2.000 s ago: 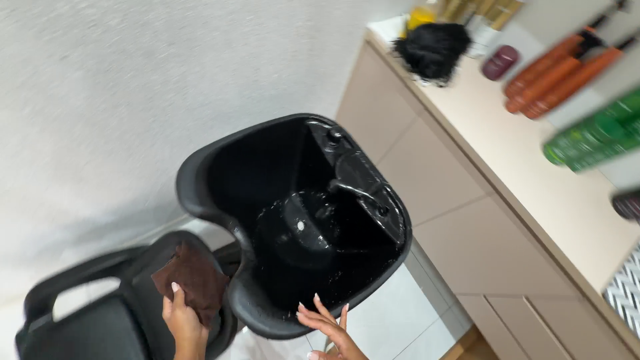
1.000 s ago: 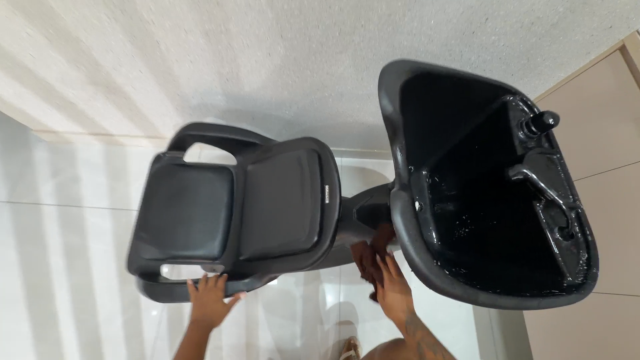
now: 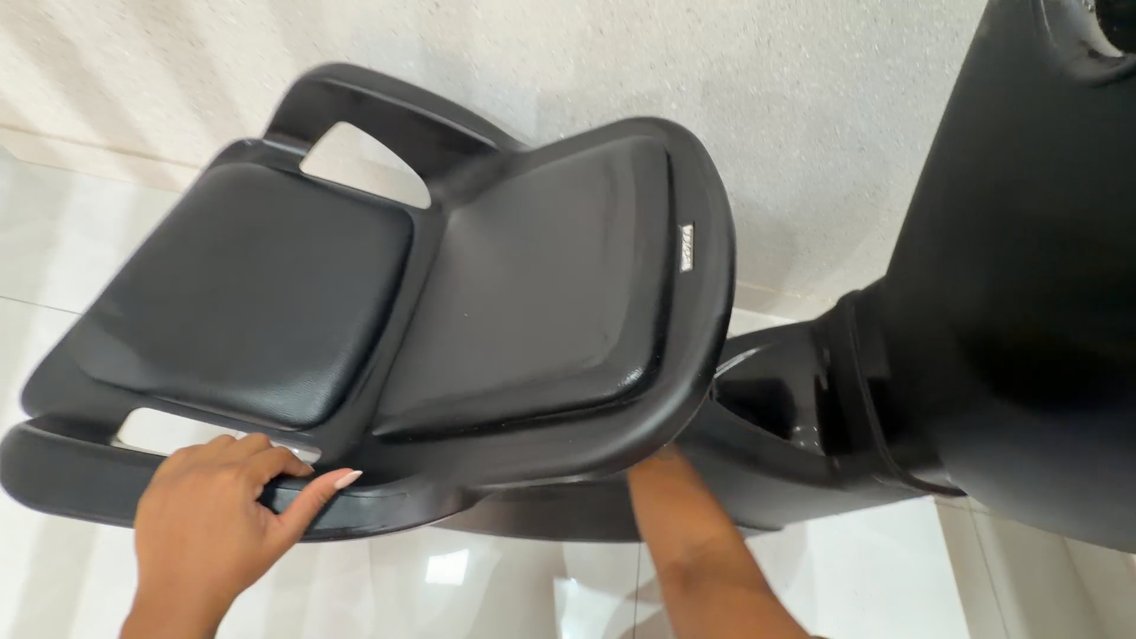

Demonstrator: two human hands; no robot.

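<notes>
A black salon shampoo chair (image 3: pixel 532 293) with a padded seat (image 3: pixel 266 293) fills the left and middle of the head view. My left hand (image 3: pixel 217 506) grips the near armrest (image 3: pixel 390 506), its fingers over the inner edge and its thumb along the top. My right forearm reaches behind the chair's backrest, and the right hand is hidden there, along with anything it may hold. To the right, a black pedestal (image 3: pixel 790 426) joins the chair to the black shampoo basin (image 3: pixel 1038 293), of which mostly the outer side shows.
A speckled grey wall (image 3: pixel 816 115) runs close along the chair's far side. Glossy pale floor tiles (image 3: pixel 390 586) lie beneath the chair and on the near side. The far armrest (image 3: pixel 390 115) stands close to the wall.
My left hand has closed around the near armrest. My right hand, seen with a dark brown cloth near the pedestal before, has gone behind the backrest. The view has moved closer to the chair.
</notes>
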